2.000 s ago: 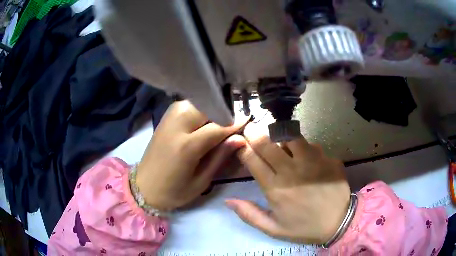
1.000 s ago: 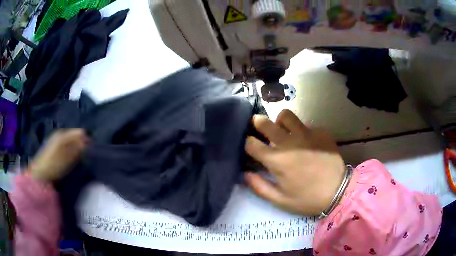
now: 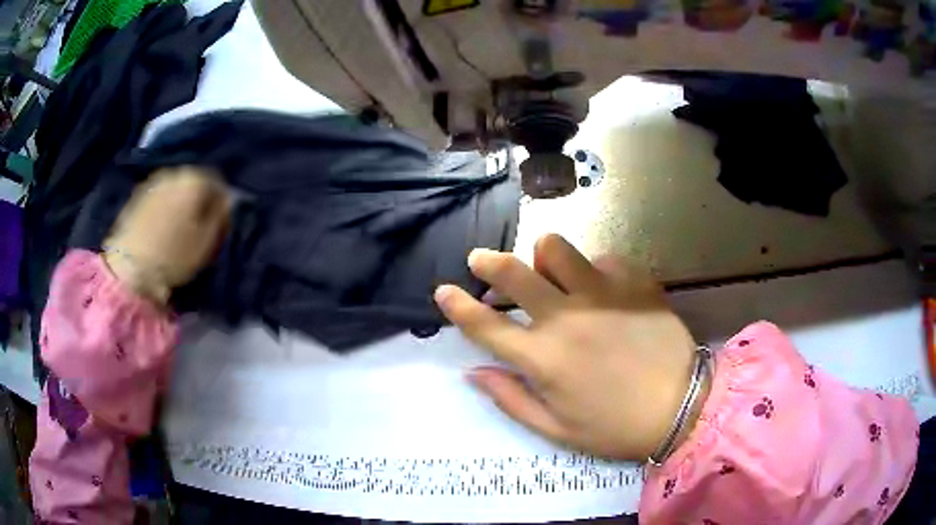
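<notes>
A dark garment panel (image 3: 349, 220) lies spread on the table left of the needle, with creases running to the presser foot (image 3: 497, 162) of the white sewing machine (image 3: 339, 51). My left hand (image 3: 174, 226) is blurred, its fingers curled on the panel's left part and gripping the cloth. My right hand (image 3: 575, 344) is palm down with fingers apart. Its fingertips are at the panel's right edge, and it grips nothing. The needle tip is too small to make out.
A ragged dark scrap (image 3: 770, 144) lies on the machine bed at right. Orange scissors handles (image 3: 930, 333) show at the right edge. More dark cloth (image 3: 103, 92) lies at the upper left, beside a green mesh (image 3: 98, 31). A printed ruler (image 3: 411, 475) runs along the table's front.
Both hands were together at the needle, then the panel came into view there. My left hand has since moved up and right, and the cloth lies flatter. My right hand's fingers have spread.
</notes>
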